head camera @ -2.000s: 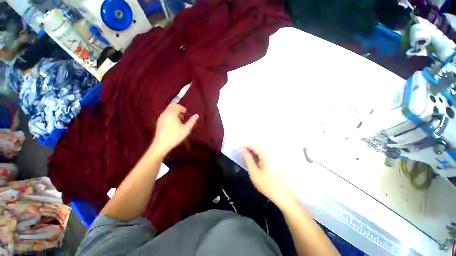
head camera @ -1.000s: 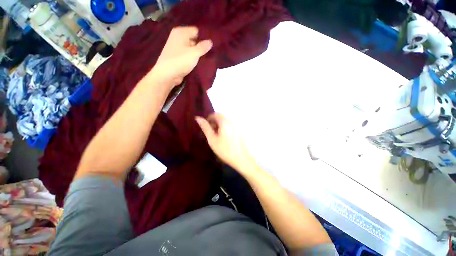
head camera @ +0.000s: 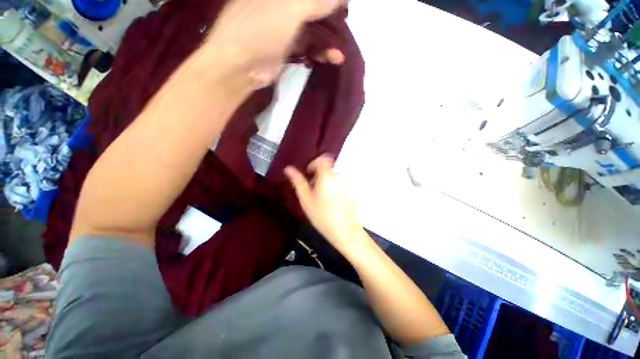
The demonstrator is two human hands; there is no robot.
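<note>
The dark red garment cloth (head camera: 337, 105) lies over the left part of the white table and hangs down into the lap. My left hand (head camera: 281, 35) is stretched out over the cloth at the top, blurred, with the thumb over a fold; I cannot tell whether it grips. My right hand (head camera: 326, 196) lies at the cloth's right edge near the table's front, thumb and fingers apart, touching or just above the cloth. Gaps in the cloth show the white table between its folds. No cloth is under the sewing machine head (head camera: 561, 105).
A printed ruler strip (head camera: 498, 266) runs along the table's front edge. Blue crates (head camera: 467, 312) stand below right. Small dark snips (head camera: 619, 324) lie at the table's right end by a red cord. A light blue cloth pile (head camera: 35, 147) and a floral pile (head camera: 28, 308) are at left.
My left hand has moved up and to the right over the cloth. The cloth's right part has shifted and folded, opening a gap. My right hand has moved slightly right and down.
</note>
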